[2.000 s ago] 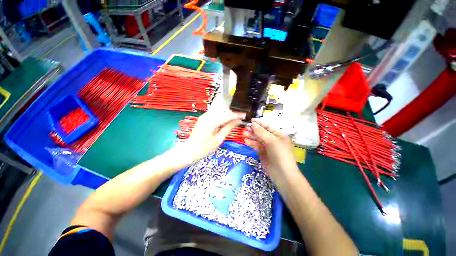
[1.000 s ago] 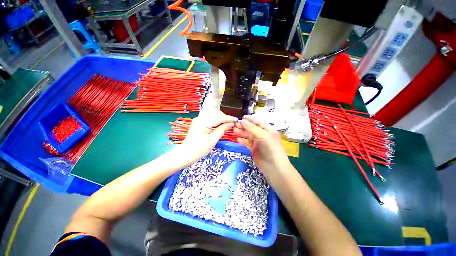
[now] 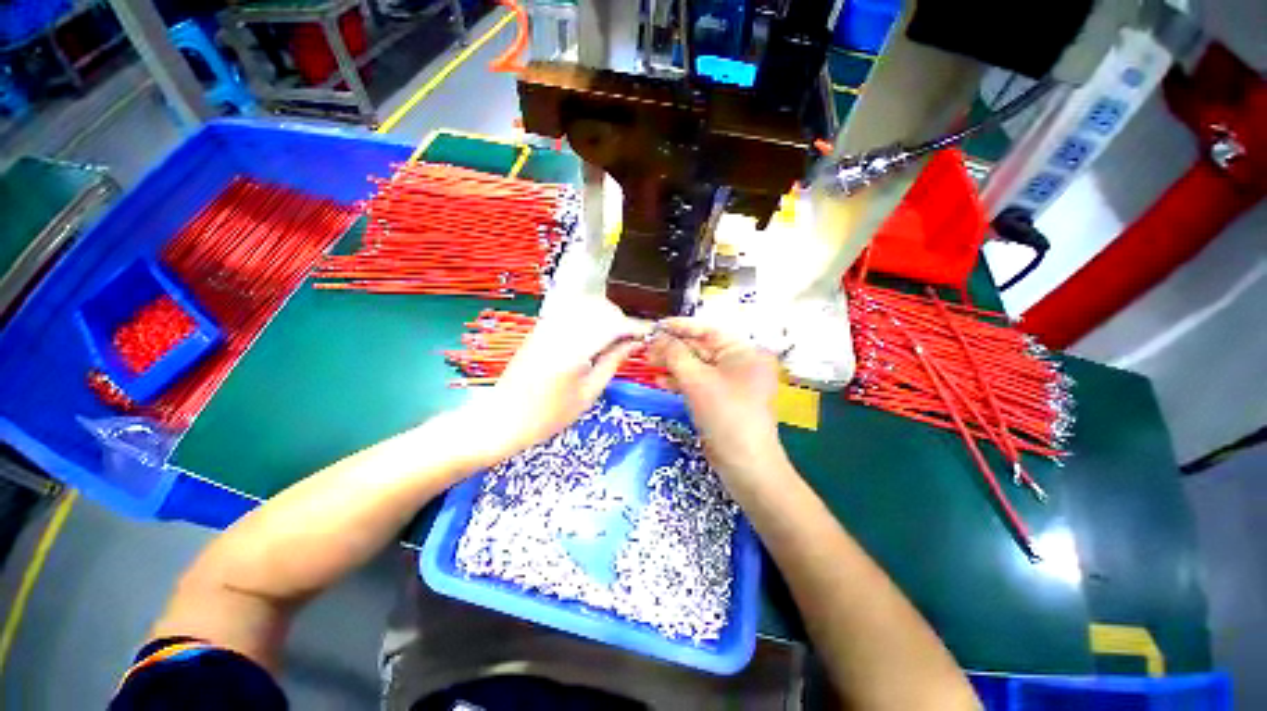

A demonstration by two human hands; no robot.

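Observation:
My left hand [image 3: 563, 364] and my right hand [image 3: 720, 382] meet at the fingertips just in front of the dark crimping press [image 3: 667, 174]. A tiny dark or silvery piece shows between the fingertips; it is too small to tell what it is, and which hand grips it is hidden. Below my hands is the blue terminal tray [image 3: 584, 618], full of silvery terminals [image 3: 528, 535], with blue bottom showing in its middle. The working bundle of red wires [image 3: 489, 343] lies behind my left hand, partly hidden by it.
The left wire bundle [image 3: 445, 229] lies left of the press. A looser red pile [image 3: 959, 368] and a red plastic piece [image 3: 934, 229] are at the right. The large blue bin [image 3: 84, 452] at far left holds red wires and a small blue box [image 3: 150, 333]. A power strip [image 3: 1084, 139] stands right.
My joined fingertips have come back from under the press head toward the tray since the oldest frame. The view has shifted, and a blue edge now shows at lower right.

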